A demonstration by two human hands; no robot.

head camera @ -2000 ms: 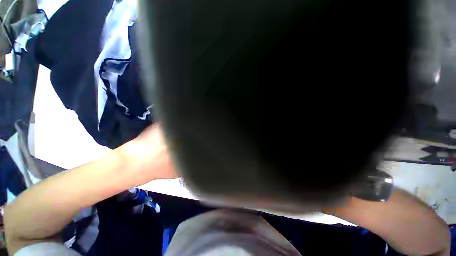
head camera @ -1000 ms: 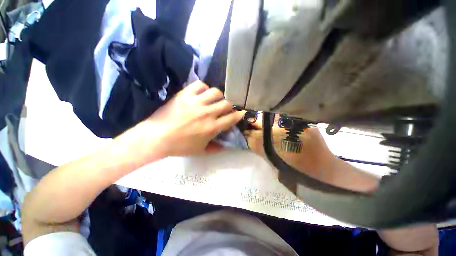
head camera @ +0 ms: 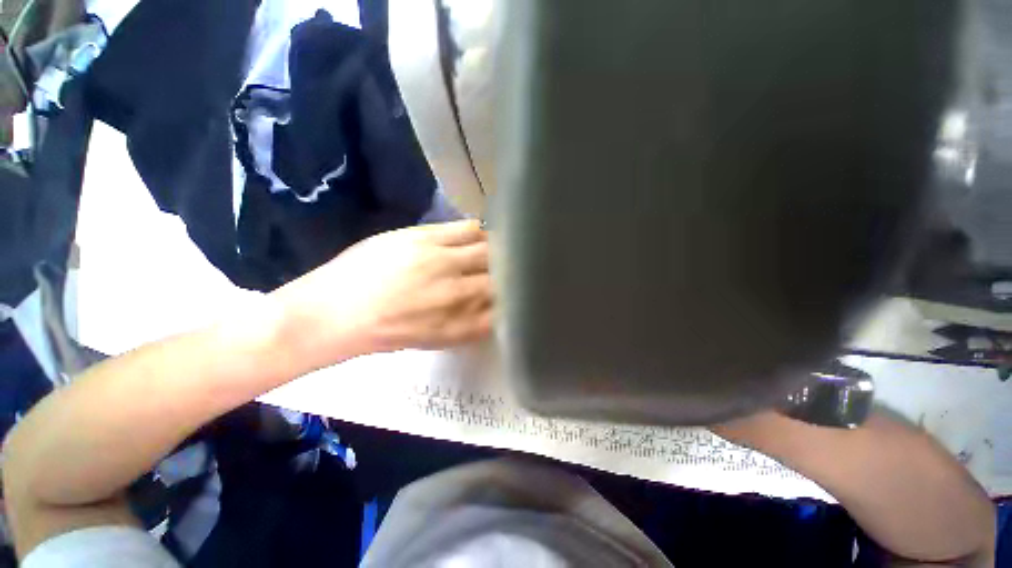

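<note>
A dark garment piece (head camera: 167, 122) with pale grey parts (head camera: 266, 139) lies bunched on the white machine table (head camera: 133, 266), left of the sewing machine head. The machine head (head camera: 710, 211) is a large, dark, blurred shape close to the camera and hides the needle area. My left hand (head camera: 427, 291) is bare and lies flat at the cloth's lower right edge. Its fingertips go behind the machine head, so its grip cannot be told. My right hand is hidden behind the machine head; only the right forearm shows.
A printed ruler scale (head camera: 577, 435) runs along the table's front edge. A shiny round metal part (head camera: 832, 396) is by my right forearm. Dark cloth (head camera: 261, 499) and bits of blue are below the table. Cloth and scraps (head camera: 56, 67) are piled at far left.
Since one second ago, the machine head has come to cover the presser foot area, the knurled screw and my left fingertips. The cloth near my left hand lies slightly differently.
</note>
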